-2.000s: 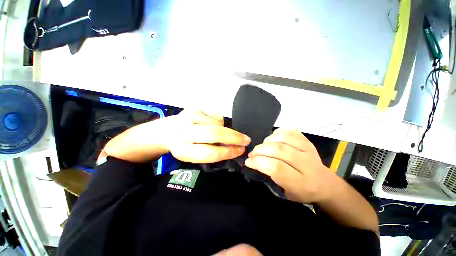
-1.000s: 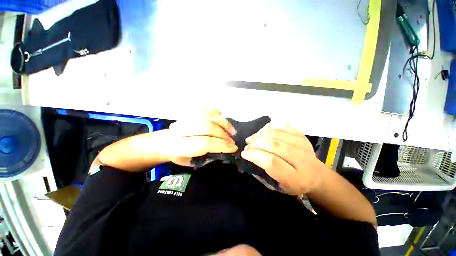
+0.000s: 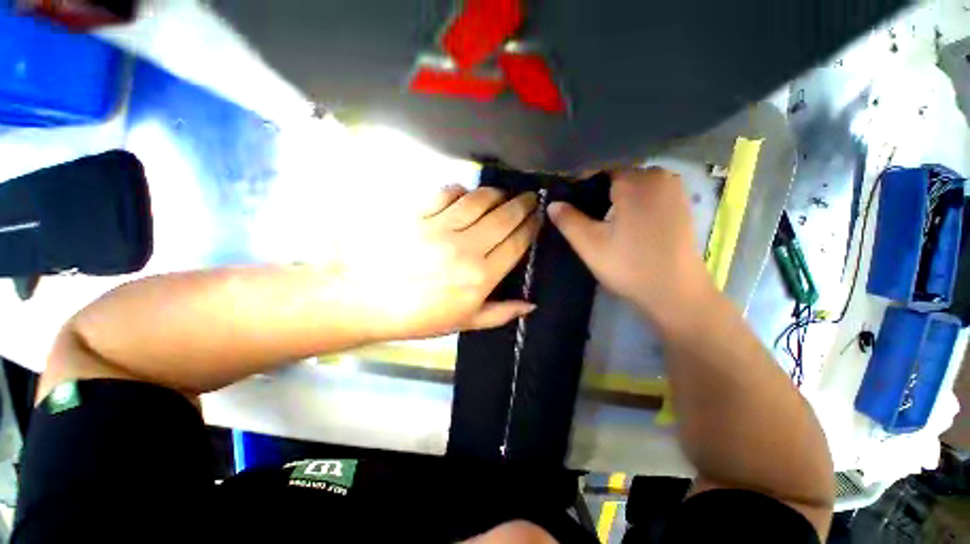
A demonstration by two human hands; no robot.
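Note:
A long black fabric band (image 3: 553, 319) with a thin silver line (image 3: 518, 351) down its middle runs from under the machine head (image 3: 372, 64) to the table's front edge. My left hand (image 3: 468, 250) lies flat on the band's left side, fingers spread, fingertips by the silver line. My right hand (image 3: 638, 234) is at the band's far right edge, thumb on the fabric near the line, other fingers partly hidden. The machine head hides the needle area and the band's far end.
A black piece (image 3: 85, 213) lies at the left, near a blue bin (image 3: 59, 69). Yellow tape (image 3: 734, 213) edges the template at right. Green-handled snips (image 3: 793, 271) and two blue boxes (image 3: 917, 239) holding small metal parts stand further right.
The view has moved forward and the machine head now shows. My hands have gone from holding dark fabric near my body to the band under the head, which now lies out long.

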